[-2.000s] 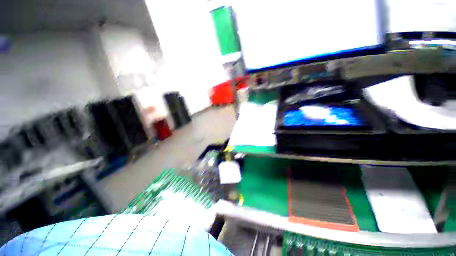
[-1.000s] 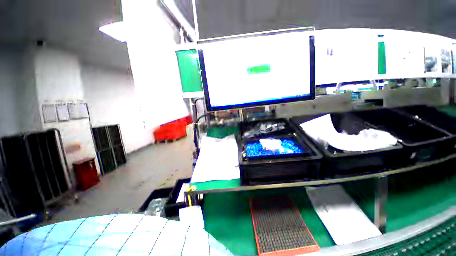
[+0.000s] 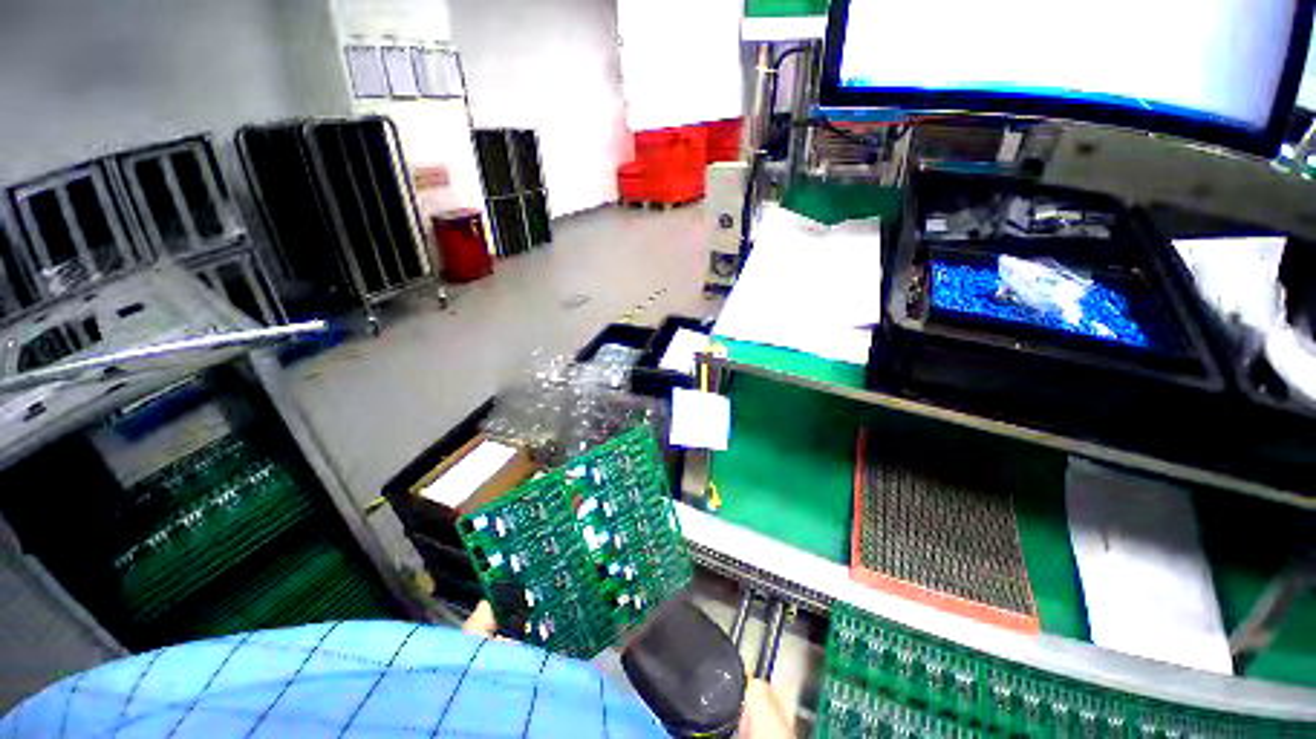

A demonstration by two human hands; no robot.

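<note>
A green PCB panel (image 3: 580,541) with rows of repeated circuits is held up, tilted, left of the conveyor rail. My left hand (image 3: 485,619) shows only as fingertips at its lower left edge and grips it; the rest is behind blue gridded cloth. A black barcode scanner (image 3: 684,670) is at the panel's lower right corner, its rounded head overlapping the corner. My right hand (image 3: 772,710) is cut off by the bottom edge, at the scanner's right side, and holds it. More PCB panels (image 3: 996,700) lie on the line at the lower right.
A PCB magazine rack (image 3: 310,469) with stacked boards stands at the left. Boxes (image 3: 469,474) and clear blister trays (image 3: 570,404) are behind the panel. A red-orange-edged component sheet (image 3: 945,534) and white paper (image 3: 1155,563) lie on green mat below the shelf with black bins (image 3: 1039,378).
The view has swung left and down. The held panel, scanner, fingers and magazine rack now show; a second ago they were out of view. The monitor has shifted to the upper right.
</note>
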